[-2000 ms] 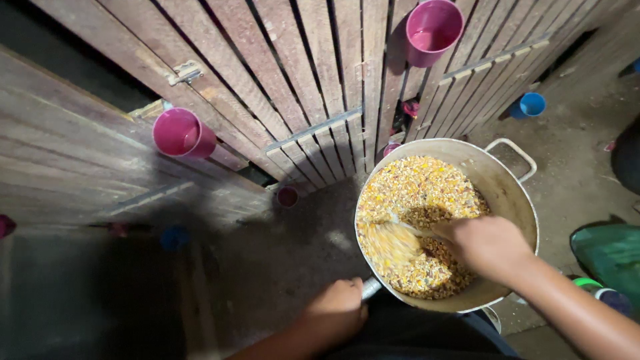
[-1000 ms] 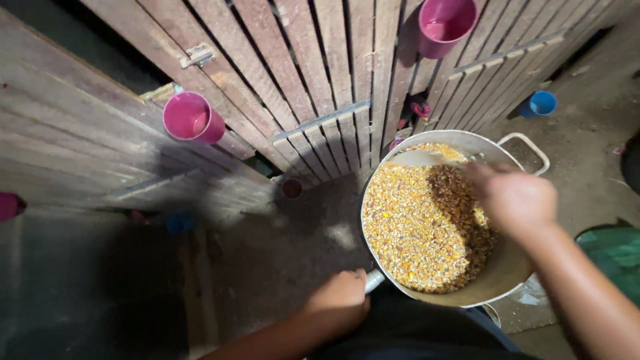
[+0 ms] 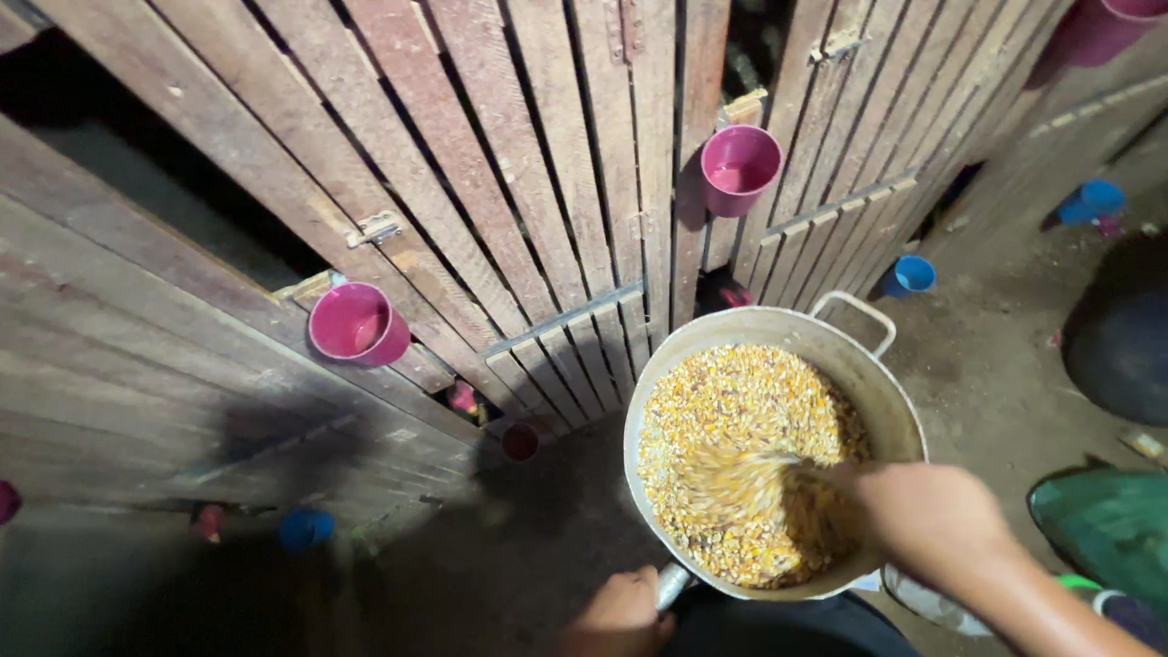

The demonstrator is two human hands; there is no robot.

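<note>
A large metal pot (image 3: pixel 643 383) with two loop handles holds mixed grain with yellow and pale kernels (image 3: pixel 721 401). At the lower left of the pot, my left hand (image 3: pixel 625 607) is closed around one handle (image 3: pixel 673 584). Over the right part of the grain, my right hand (image 3: pixel 931 511) grips a scoop or spoon (image 3: pixel 785 461), blurred by motion and partly sunk in the kernels, which scatter around it. The second handle (image 3: pixel 867 315) sticks out at the pot's upper right, untouched.
Slatted wooden pen doors (image 3: pixel 511 182) stand ahead, with pink cups (image 3: pixel 360 324) and blue cups (image 3: pixel 912 274) mounted along them. Red heads of birds (image 3: pixel 464 397) show at low gaps. At right on the floor are a dark round container (image 3: pixel 1122 338) and a green sack-like thing (image 3: pixel 1104 520).
My right hand has moved from the pot's upper right rim down over the grain, and the scoop is in the kernels. My left hand has stayed on the handle. The view has shifted.
</note>
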